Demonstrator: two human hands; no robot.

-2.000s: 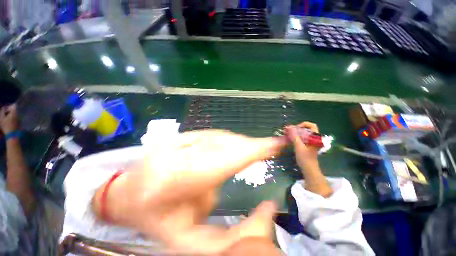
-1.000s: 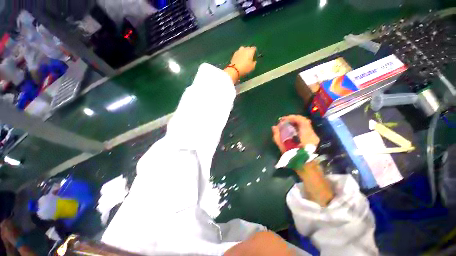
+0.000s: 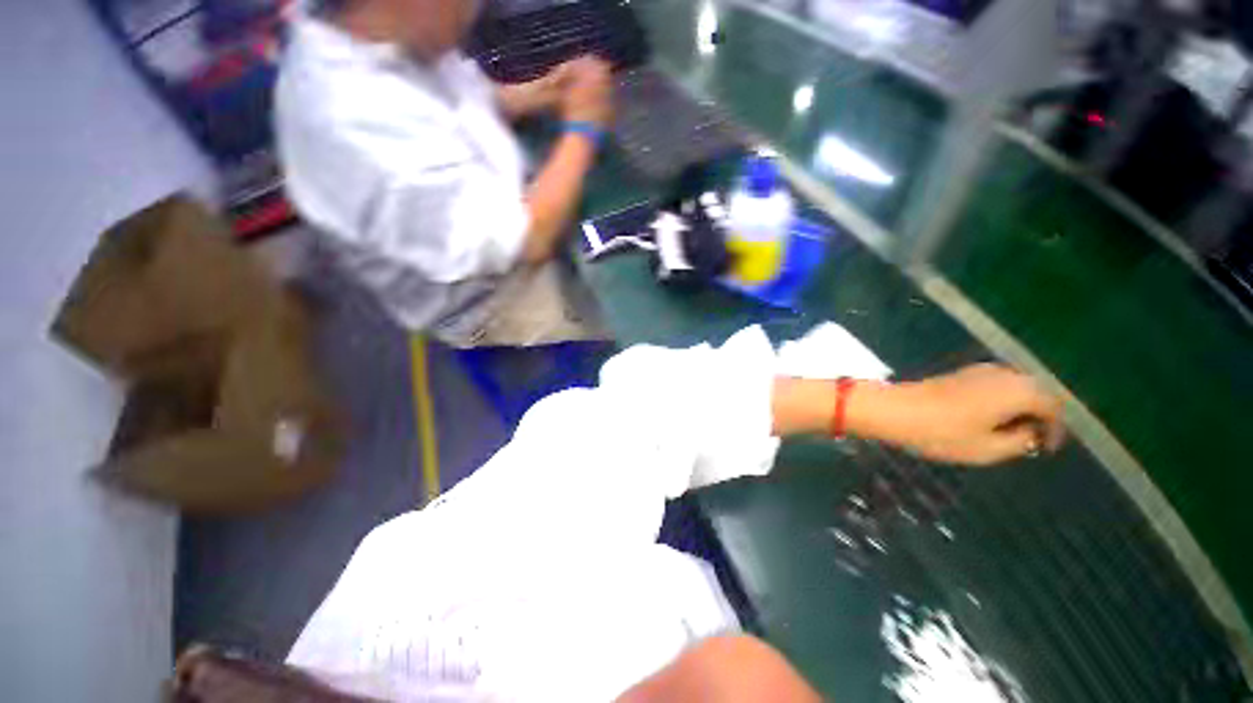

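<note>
My left hand, with a red band at the wrist, reaches over the back left end of the dark ridged component tray. Its fingers are curled together, and a small dark, shiny component shows at the fingertips, blurred. Small loose components lie on the green bench in front of this hand. A loose pile of white pieces lies at the bottom right. My right hand is out of the picture, and the glue syringe is not in view.
A white bottle with yellow label stands in a blue bin. White paper lies behind my forearm. A person in white works at the upper left. A brown chair or box-like object stands left. A green surface runs beyond the pale rail.
The view has swung left, bringing in the other person. My right hand, the syringe and the controller have left the picture. My left hand has moved from the green surface to above the tray.
</note>
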